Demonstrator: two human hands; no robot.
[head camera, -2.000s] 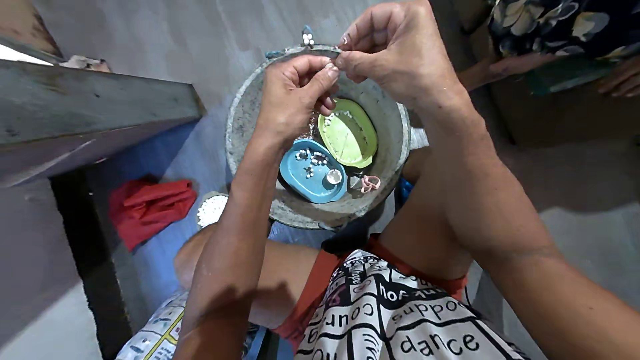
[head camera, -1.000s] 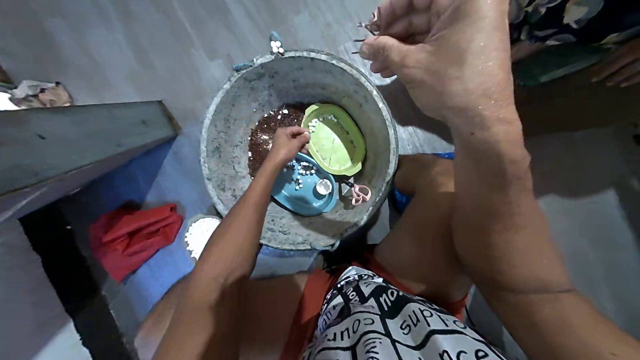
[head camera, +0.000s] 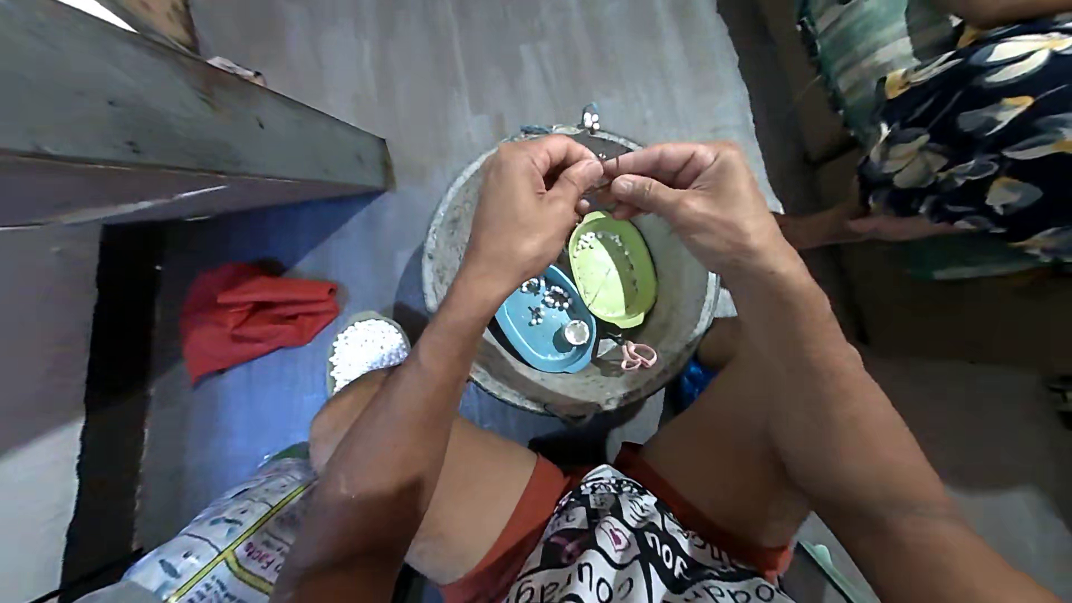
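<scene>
Above the far part of a large round tub (head camera: 448, 243), my left hand (head camera: 536, 193) and my right hand (head camera: 691, 188) meet fingertip to fingertip. Between them they pinch a small dark beaded piece (head camera: 601, 172), too small to make out fully. Below, in the tub, a blue plastic dish (head camera: 544, 339) bears several small clusters of pale and dark beads (head camera: 553, 297) and a small round clear container (head camera: 576, 332). A green plastic dish (head camera: 615, 280) with white beads lies beside it. Pink-handled scissors (head camera: 638, 356) rest to the right of the blue dish.
A bowl of white beads (head camera: 367, 350) stands left of the tub, near a red cloth (head camera: 260, 314). A grey wooden beam (head camera: 193, 109) juts in at upper left. Another person in flowered clothing (head camera: 971, 142) sits at right. A beaded piece (head camera: 590, 117) hangs at the tub's far rim.
My left hand has risen from the beads in the tub to my right hand, and their fingertips now meet. One second ago the hands were apart.
</scene>
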